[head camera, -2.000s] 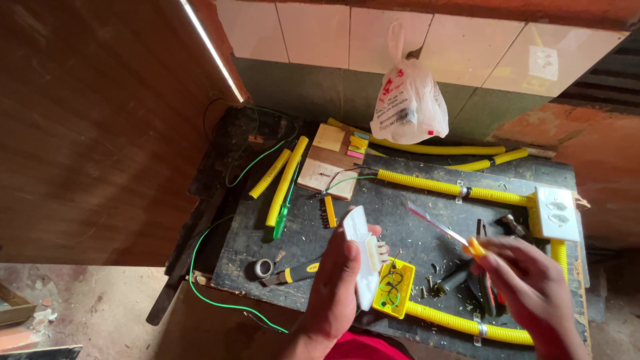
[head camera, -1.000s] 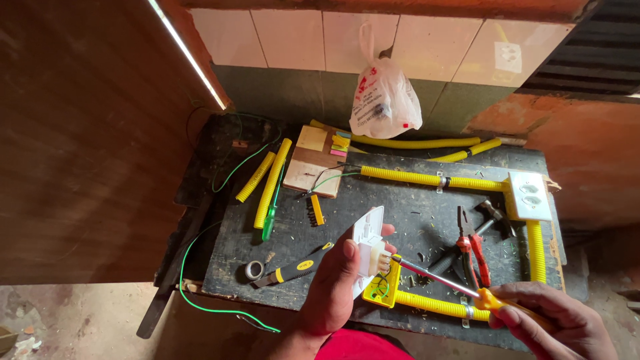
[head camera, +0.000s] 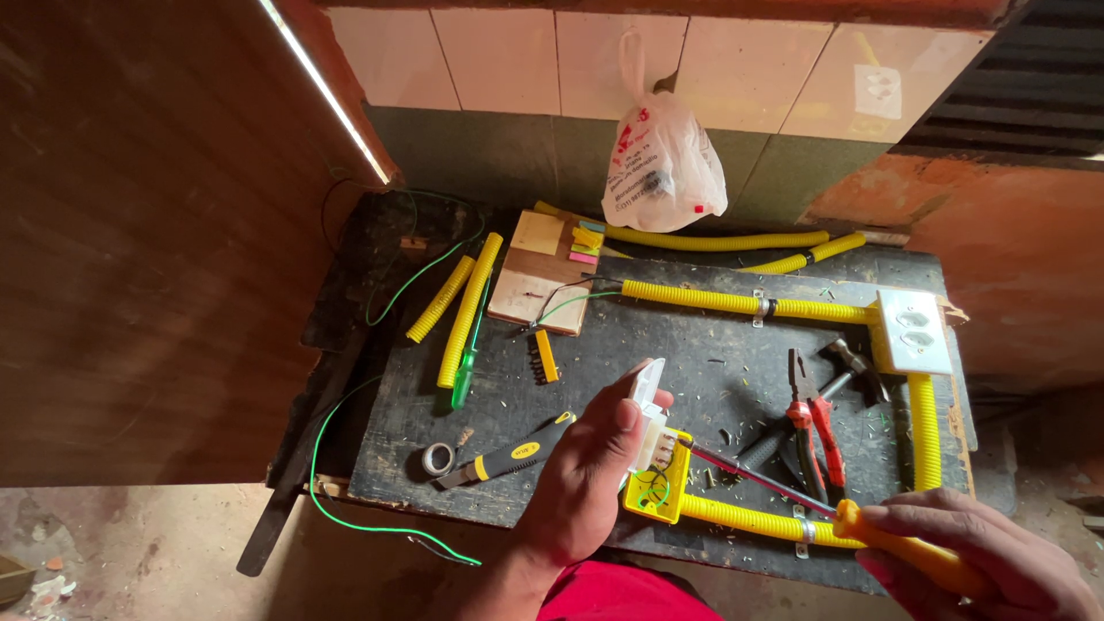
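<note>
My left hand (head camera: 586, 474) grips a white electrical faceplate module (head camera: 649, 414), tilted on edge, its terminals facing right. My right hand (head camera: 975, 552) holds a screwdriver (head camera: 906, 543) by its yellow handle; the shaft points left and its tip is at or close to the module's terminals. Just below the module lies an open yellow junction box (head camera: 675, 500) with green and dark wires inside. Yellow corrugated conduit (head camera: 742, 516) runs from the box to the right, under a metal clamp (head camera: 803, 530).
Red-handled pliers (head camera: 811, 423) and a hammer (head camera: 849, 371) lie right of centre. A white double outlet (head camera: 914, 332) sits at the right edge. Leftward are a utility knife (head camera: 517, 450), a tape roll (head camera: 438, 459), a green screwdriver (head camera: 463, 379) and cut conduit (head camera: 470, 310). A plastic bag (head camera: 664, 164) hangs behind.
From two seconds ago, the screwdriver has moved from raised above the bench to the module's terminals. My left hand still holds the module. The view has shifted somewhat.
</note>
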